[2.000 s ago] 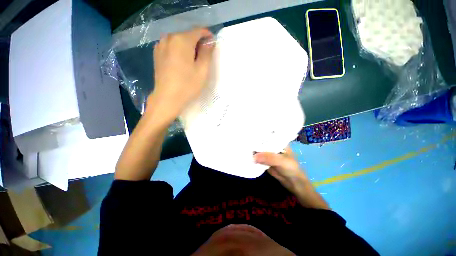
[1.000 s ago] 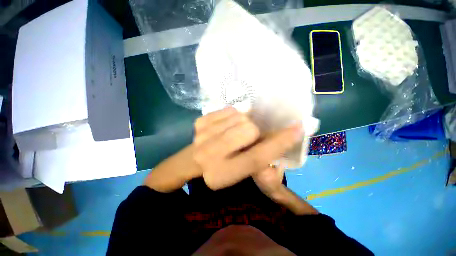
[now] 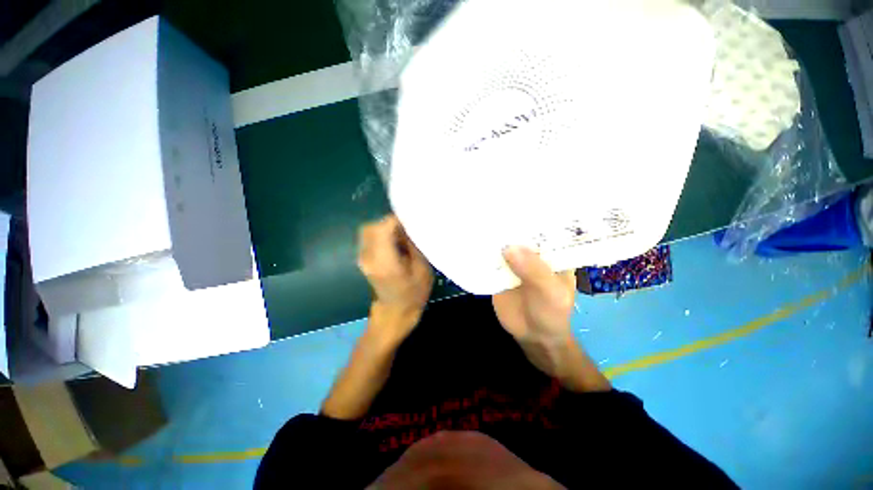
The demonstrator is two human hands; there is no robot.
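A flat white many-sided unit [image 3: 574,182] is tilted up over the bench with its printed face towards me, showing a ring of dots and small marks near the lower edge. My right hand [image 3: 541,301] grips its lower edge, thumb on the face. My left hand [image 3: 394,268] is at its lower left edge with fingers curled; whether it grips the unit is unclear. A clear plastic bag [image 3: 378,57] lies behind the unit at its upper left. A bagged cream bumpy unit [image 3: 756,81] lies at the right, partly covered by the white unit.
An open white carton [image 3: 96,172] stands at the left, flaps towards me. The bench [image 3: 306,191] is dark green with a pale rail. A blue object [image 3: 809,230] and a speckled red-blue item [image 3: 627,273] show beyond the bench's near edge. Brown cartons [image 3: 57,421] are at lower left.
The white unit has turned so its printed face shows fully, and moved up and right, now hiding the smartphone. My left hand has moved off its face to its lower left edge.
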